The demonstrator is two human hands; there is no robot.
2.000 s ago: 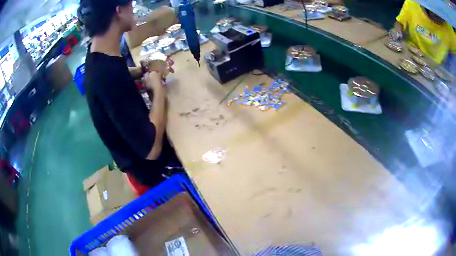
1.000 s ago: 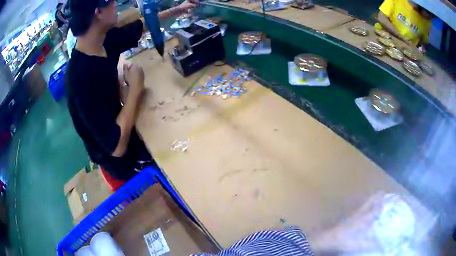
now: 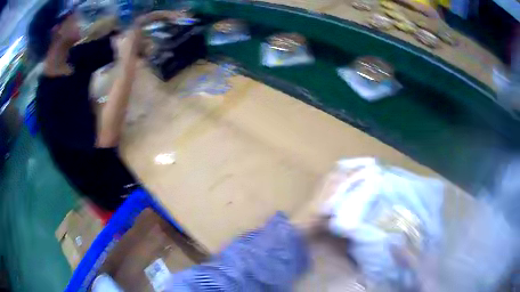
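White wrapping sheets (image 3: 370,199), crumpled and blurred, are at the lower right over the bench. A shiny patch, perhaps a round housing, shows within them; glare and blur hide its shape. My left arm, in a blue-and-white striped sleeve, reaches in from the bottom. My left hand (image 3: 322,219) is at the left side of the sheets and seems to hold them; its fingers are blurred. A skin-toned blur low in the sheets may be my right hand, but I cannot make out its fingers.
A blue tote (image 3: 117,231) with cardboard lining is at lower left. A neighbour in black (image 3: 80,125) stands beyond, near a black box (image 3: 177,48) and scattered small parts (image 3: 214,80). Housings on fixtures (image 3: 370,77) lie on the green conveyor. Clear tape (image 3: 165,158) is on the bench.
The view has swung right. The white sheets and my left arm have come further into view at the lower right. The neighbour's arm is now raised by the black box.
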